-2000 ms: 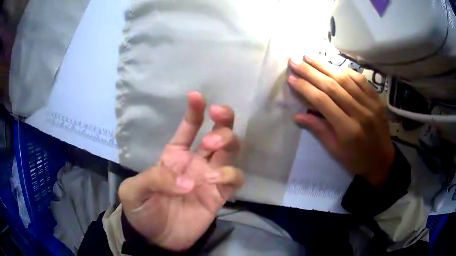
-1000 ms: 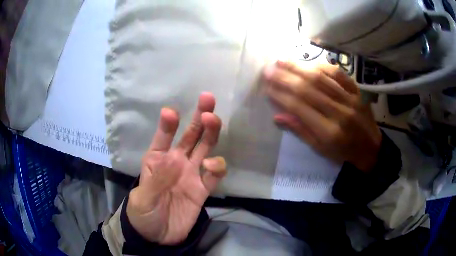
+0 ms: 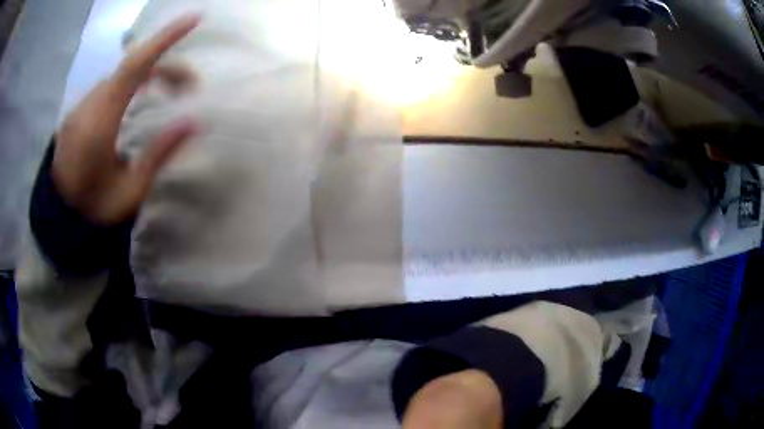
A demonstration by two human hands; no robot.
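Note:
A pale grey-beige fabric panel (image 3: pixel 230 209) lies on the white table, with a straight seam running down it towards the table's front edge. My left hand (image 3: pixel 126 126) is blurred over the panel's left part, its fingers apart and nothing seen in it. My right hand (image 3: pixel 456 404) is at the bottom edge, cut off, with only the wrist and part of the back of the hand showing; its fingers are out of the picture. The sewing machine head (image 3: pixel 494 29) is at the top, beside bright lamp glare that hides the needle area.
The tan bed cover (image 3: pixel 494 109) lies right of the panel. A dark flat object (image 3: pixel 599 84) rests behind it. A small dark tool (image 3: pixel 662 166) is at the right. Printed ruler marks (image 3: pixel 519 256) run along the table's front edge. A blue basket (image 3: pixel 691 335) is below right.
My left hand has moved up and left. My right hand has left the fabric and dropped to the bottom edge. The view has shifted, showing more of the bed and table at right.

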